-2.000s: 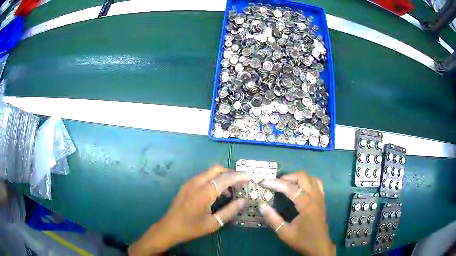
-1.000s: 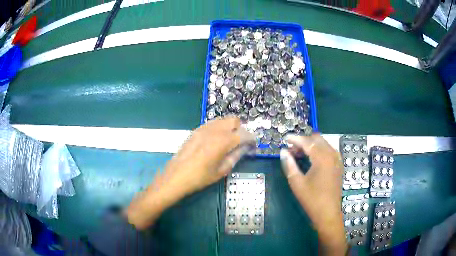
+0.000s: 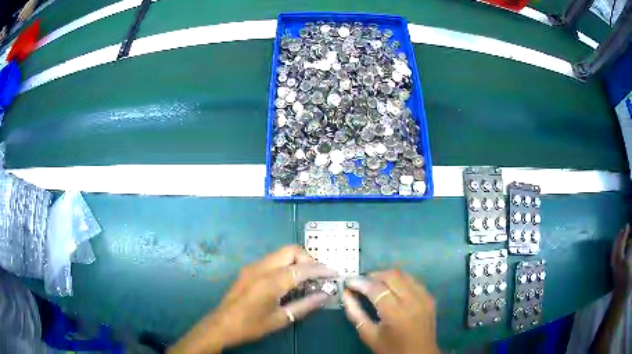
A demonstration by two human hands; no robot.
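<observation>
A grey metal fixture plate [image 3: 334,243] lies on the green surface in front of me, its upper rows of pockets bare. My left hand [image 3: 267,294] is over the plate's lower left, a shiny round part [image 3: 328,287] between its fingertips. My right hand [image 3: 389,309] is at the plate's lower right, its fingertips close together at the plate; whether they hold a part is hidden. The blue tray [image 3: 429,166] full of loose silver round parts [image 3: 339,97] stands just beyond the plate.
Four loaded fixture plates [image 3: 487,287] stand grouped at the right. Clear plastic bags [image 3: 66,231] lie at the left edge. Another person's arm [image 3: 615,290] shows at the right edge. White strips [image 3: 138,180] cross the green surface. Red and blue things show at the far left.
Both hands have moved from the tray's near edge back down to the plate. In the earliest frame they were also over the plate. The camera view has shifted slightly.
</observation>
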